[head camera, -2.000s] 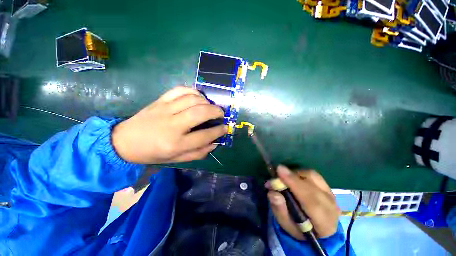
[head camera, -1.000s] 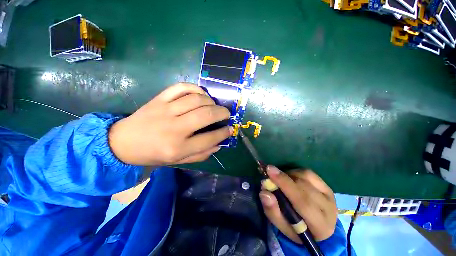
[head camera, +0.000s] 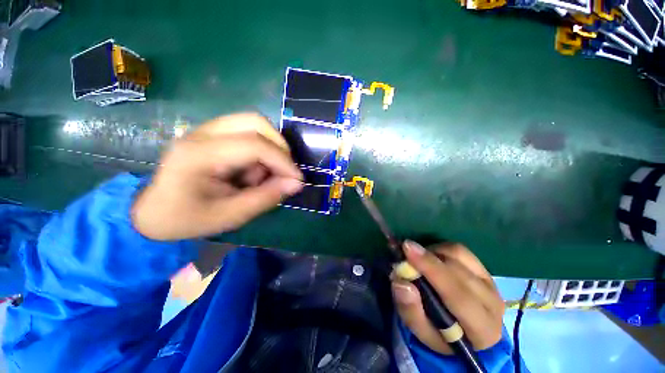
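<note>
A board strip (head camera: 343, 148) lies on the green bench with three dark LCD screens (head camera: 315, 97) side by side on it. Yellow hooked flex cables (head camera: 382, 90) stick out on its right side. My left hand (head camera: 226, 175) is blurred, over the left edge of the lower screens, thumb and finger pinched on a thin solder wire (head camera: 317, 185) that reaches the lowest board's amber flex tail (head camera: 336, 191). My right hand (head camera: 452, 291) holds the soldering iron (head camera: 430, 300); its tip is near the lowest hooked cable. Whether it touches cannot be told.
A stack of loose screens (head camera: 109, 71) stands at the upper left. A pile of board strips (head camera: 612, 29) is at the upper right. A white round pot with black checked tape (head camera: 645, 207) is at the right edge. A white tray of square pockets (head camera: 587, 292) is below the bench edge.
My left hand has lifted off the lower screens and moved left, uncovering them, with the wire now showing at its fingertips. The iron tip has moved slightly right from the lowest flex tail.
</note>
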